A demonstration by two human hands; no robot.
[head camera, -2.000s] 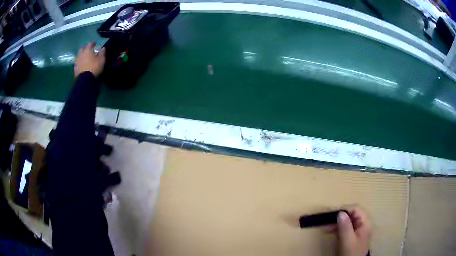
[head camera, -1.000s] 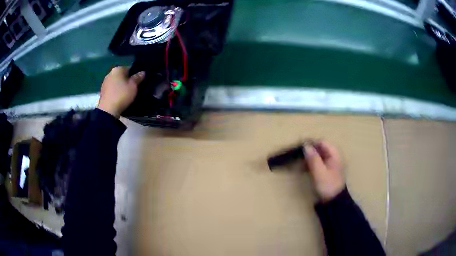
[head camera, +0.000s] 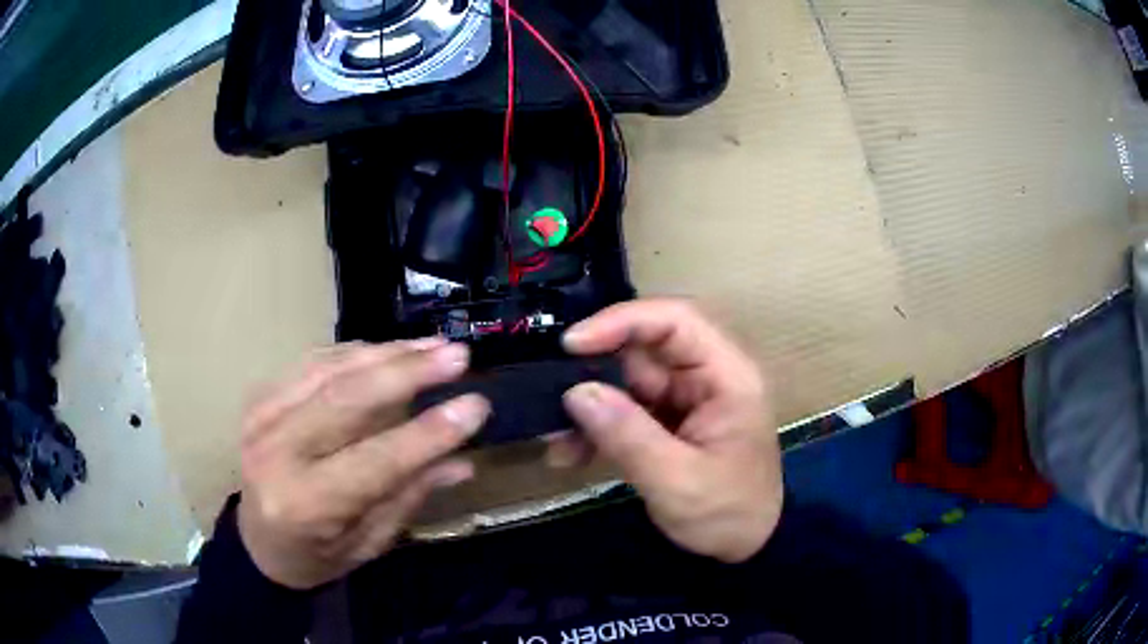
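Observation:
The open rear housing (head camera: pixel 356 271) lies on the cardboard in front of me, with a green round part (head camera: pixel 546 228) and a circuit board (head camera: pixel 504 326) inside. The front housing (head camera: pixel 604 78) lies beyond it, carrying the silver speaker (head camera: pixel 393 50). Red and black wires (head camera: pixel 602 157) join both halves. My left hand (head camera: pixel 359 447) and my right hand (head camera: pixel 686 434) hold a dark foam strip (head camera: pixel 523 398) between their fingertips, at the near edge of the rear housing. Where the strip ends and the housing's near wall begins is hard to tell.
The cardboard sheet (head camera: pixel 755 239) covers the bench. A pile of dark strips (head camera: pixel 38 359) lies at the far left. The green conveyor (head camera: pixel 88 63) shows at the upper left. A red object (head camera: pixel 976 434) and grey cloth (head camera: pixel 1108 403) are at the right, below the bench edge.
The open speaker unit has come off the conveyor onto the cardboard, close to me. My left hand has left its side and now holds the strip together with my right hand.

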